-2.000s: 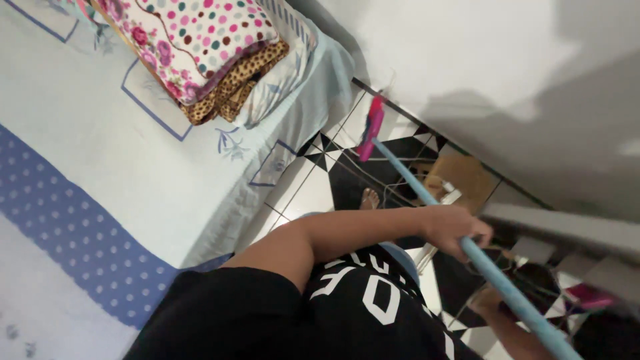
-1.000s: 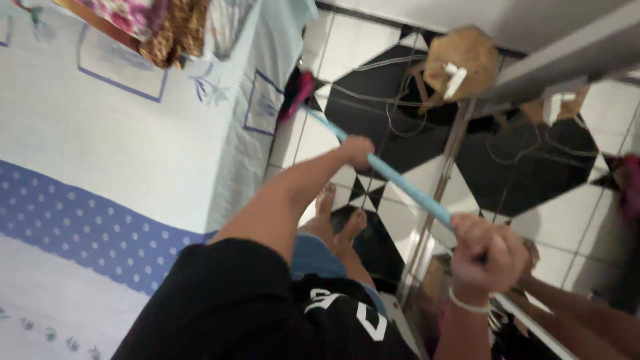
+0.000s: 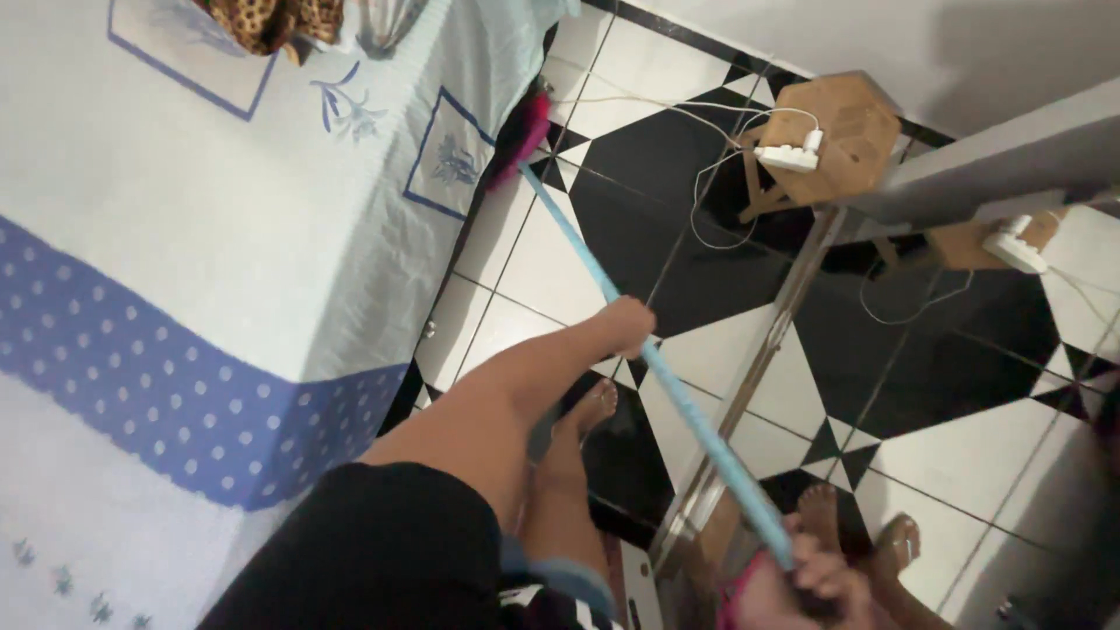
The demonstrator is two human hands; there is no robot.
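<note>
A broom's light blue pole [image 3: 691,407] runs slantwise from the bed's edge toward the lower right. Its pink head [image 3: 528,140] rests low beside the hanging bedsheet, partly hidden by it. My left hand [image 3: 630,325] is closed around the middle of the pole, the arm reaching across from the black sleeve. Nearer the pole's upper end, my right hand [image 3: 827,577] grips it at the bottom of the view, somewhat blurred.
The bed [image 3: 219,262] with its blue and white sheet fills the left. A small wooden stool [image 3: 844,131] bears a white power strip [image 3: 792,156], with cables trailing over the tiled floor [image 3: 700,210]. A framed mirror [image 3: 945,350] stands at the right, reflecting stool and feet.
My left hand has shifted along the pole toward the head since the oldest frame. My right hand, not clearly seen then, now grips the pole. The broom head has moved down along the bedside; the view has shifted.
</note>
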